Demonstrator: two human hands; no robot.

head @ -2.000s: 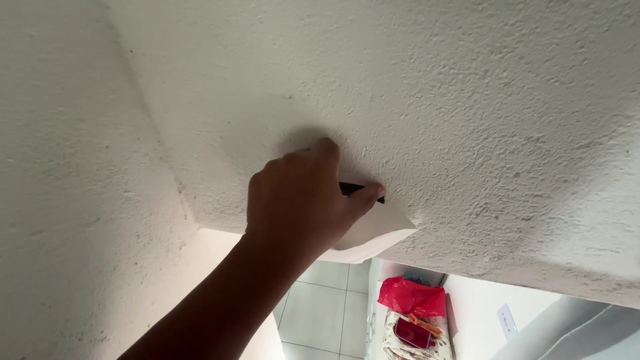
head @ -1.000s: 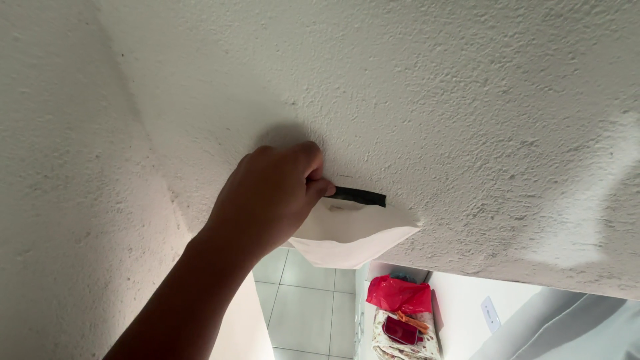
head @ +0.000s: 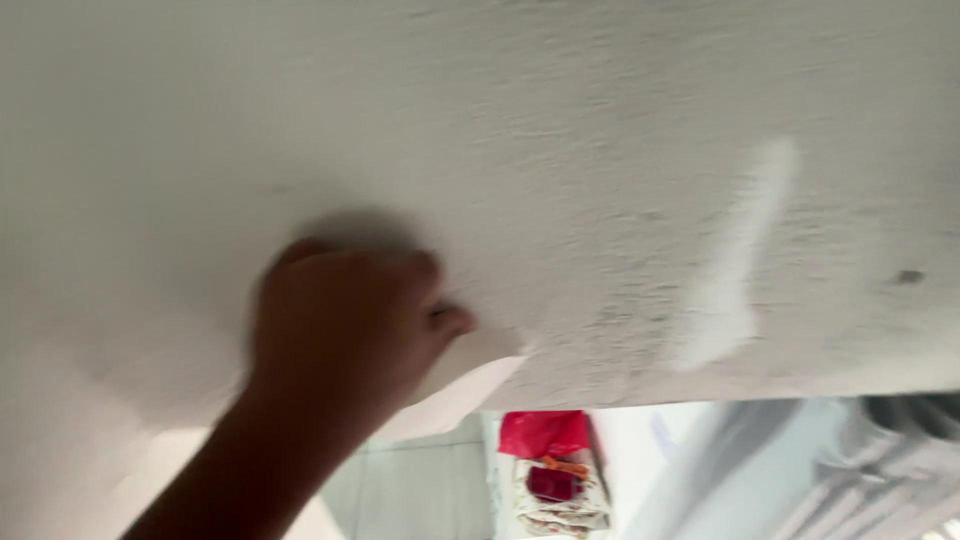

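Note:
My left hand (head: 352,322), blurred, is pressed against the textured off-white painted surface (head: 570,187), its back toward me and its fingers curled. A small dark bit of a thin black strip (head: 441,310) shows between my thumb and forefinger; the hand hides the rest. Just below and to the right of my fingers, a thin white flap (head: 457,397) hangs loose from the lower edge of the surface, its right corner touching it. My right hand is not in view.
Below the edge lie a red plastic bag (head: 544,433), a dark red object (head: 553,484) and an orange item (head: 566,468) on patterned cloth (head: 562,517). Pale floor tiles (head: 420,487) show at their left, grey-blue fabric (head: 757,465) at right. The painted surface has a dark spot (head: 910,277).
The black strip stuck out to the right of my fingers one second ago; now my left hand covers nearly all of it. The view has shifted to the right along the surface.

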